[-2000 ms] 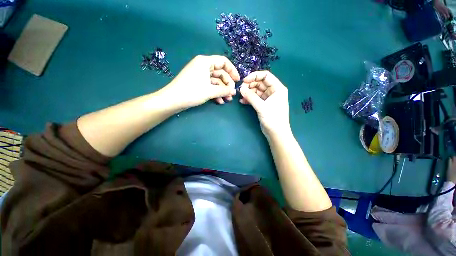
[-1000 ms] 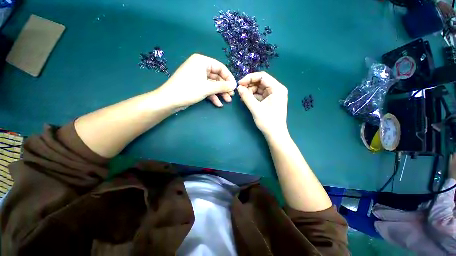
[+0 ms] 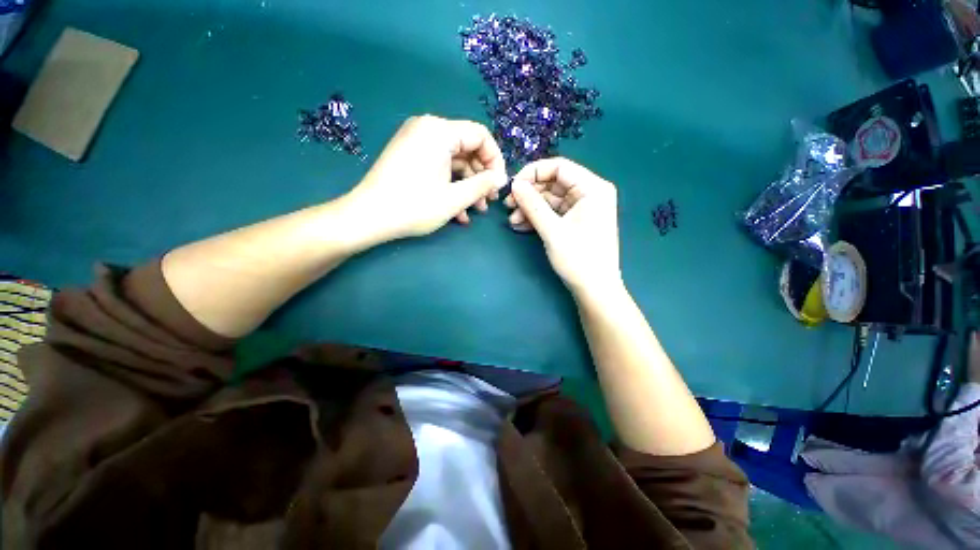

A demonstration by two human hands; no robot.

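Note:
My left hand (image 3: 432, 177) and my right hand (image 3: 567, 215) meet fingertip to fingertip just below a large loose heap of tiny dark parts (image 3: 529, 86) with purplish glints. A very small dark part (image 3: 509, 187) shows between the pinched fingertips; its shape is too small to tell, and the fingers mostly cover it. A smaller pile of similar glinting parts (image 3: 332, 126) lies above my left wrist. The smallest dark pile (image 3: 665, 217) lies to the right of my right hand.
The parts lie on a green mat (image 3: 430, 312). A tan flat piece (image 3: 75, 93) is at upper left. At right are a crumpled clear bag (image 3: 797, 199), tape rolls (image 3: 845, 281), black equipment (image 3: 887, 252) and cables. A person's sleeve (image 3: 953, 430) shows at lower right.
Both hands stay at nearly the same spot with fingertips together. The fingers have shifted slightly, and less of the dark part shows than two seconds ago. The piles look much the same.

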